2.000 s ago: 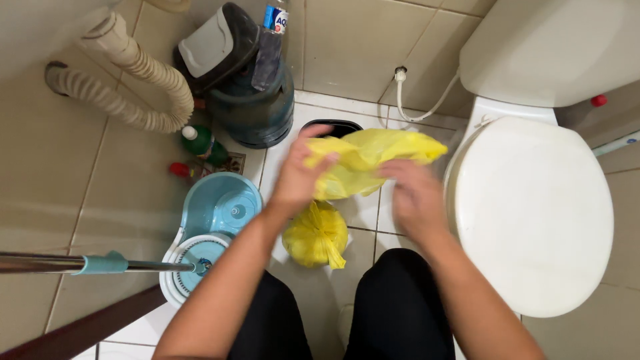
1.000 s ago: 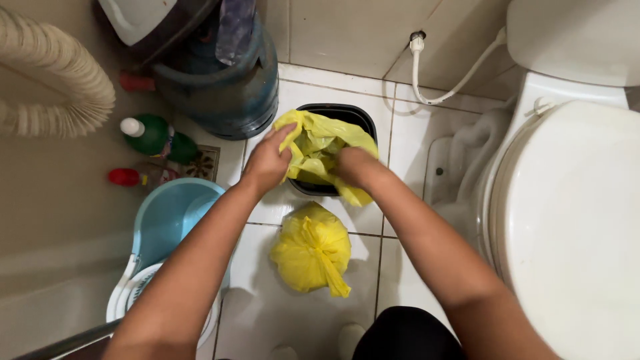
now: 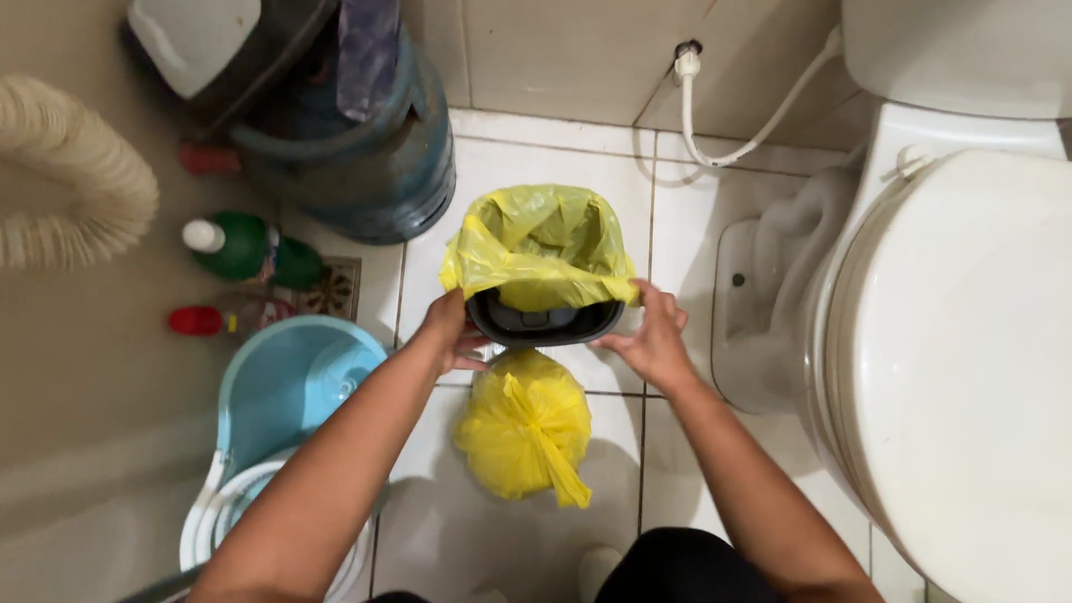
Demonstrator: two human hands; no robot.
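Observation:
A yellow plastic bag (image 3: 544,251) lines a black plastic bin (image 3: 544,327), its mouth spread wide and folded over the far rim and sides. At the near side the bag's edge stretches across the opening, leaving the near rim and part of the inner wall bare. My left hand (image 3: 452,335) holds the bag's edge at the bin's left side. On the right, my right hand (image 3: 649,331) pinches the bag's edge between its fingers, thumb low by the rim. A tied, filled yellow bag (image 3: 523,427) rests on the floor just nearer than the bin.
A blue mop bucket (image 3: 301,385), a green bottle (image 3: 251,249), a red-capped bottle (image 3: 218,321) and a floor drain (image 3: 335,289) are at left. A blue gas cylinder (image 3: 360,167) stands behind them. The toilet (image 3: 955,360) is at right, with a white hose (image 3: 695,134) at the wall.
The yellow bag, held loose above the floor two seconds ago, is now spread in the bin and over its far rim. My hands have moved apart to the bin's sides.

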